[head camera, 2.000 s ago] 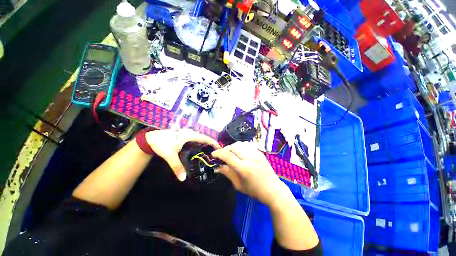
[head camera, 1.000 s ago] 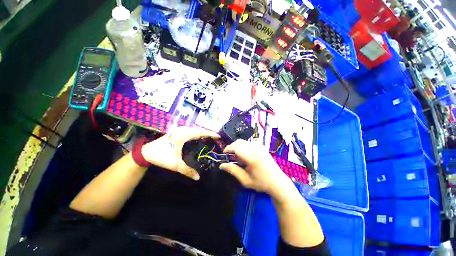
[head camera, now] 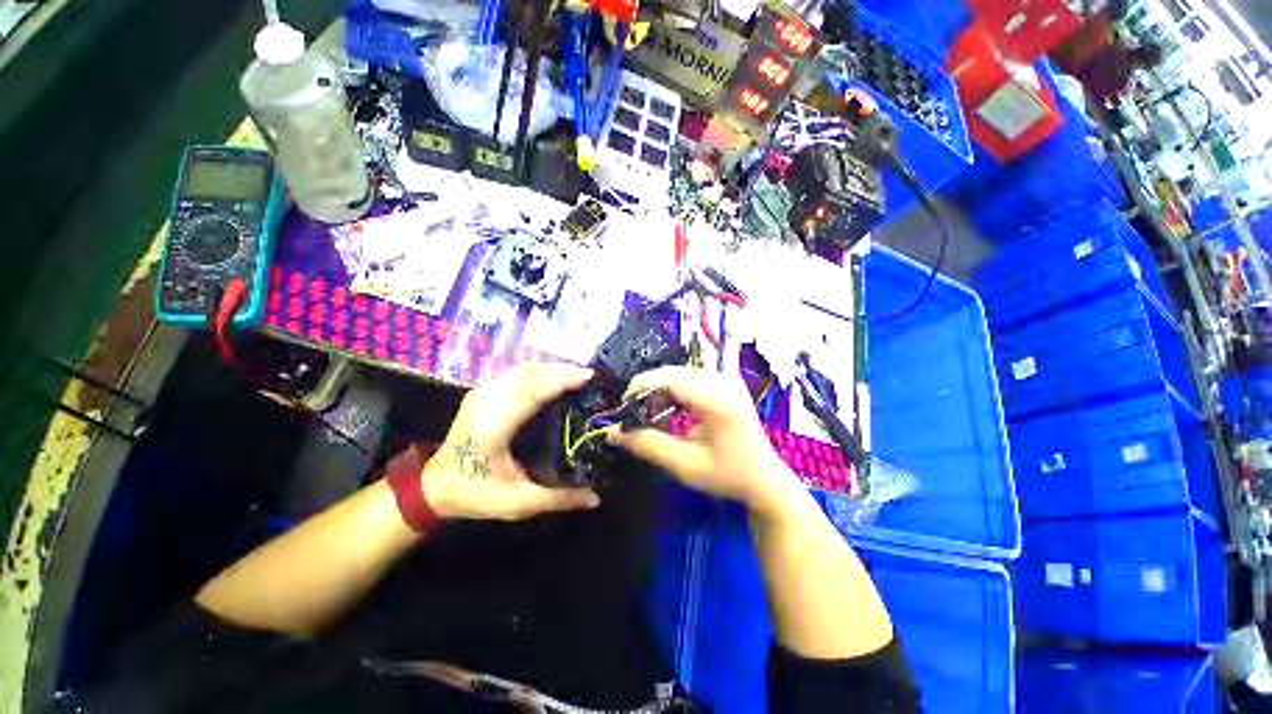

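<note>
My left hand (head camera: pixel 491 453), bare with a red band at the wrist, holds a black round housing body (head camera: pixel 555 449) by its side above my lap, open side up. Yellow and bluish lead wires (head camera: pixel 583 437) show inside it. My right hand (head camera: pixel 702 435) pinches the lead wires, or a small dark part on them, at the housing's right edge; which one I cannot tell. A black housing cover (head camera: pixel 638 343) lies on the bench just behind my hands. A grey-black square subassembly (head camera: pixel 526 269) with a round centre lies on the white paper.
A teal multimeter (head camera: pixel 216 240) and a solvent bottle (head camera: pixel 310 128) stand at the left. Dark pliers (head camera: pixel 833 405) lie at the bench's right edge. A box with red digits (head camera: pixel 765 70) stands at the back. Blue totes (head camera: pixel 932 419) stand at the right.
The view has shifted, so the bench things sit further left. My left hand has turned around the housing. My right fingers remain at its right edge, and the wires inside have changed shape.
</note>
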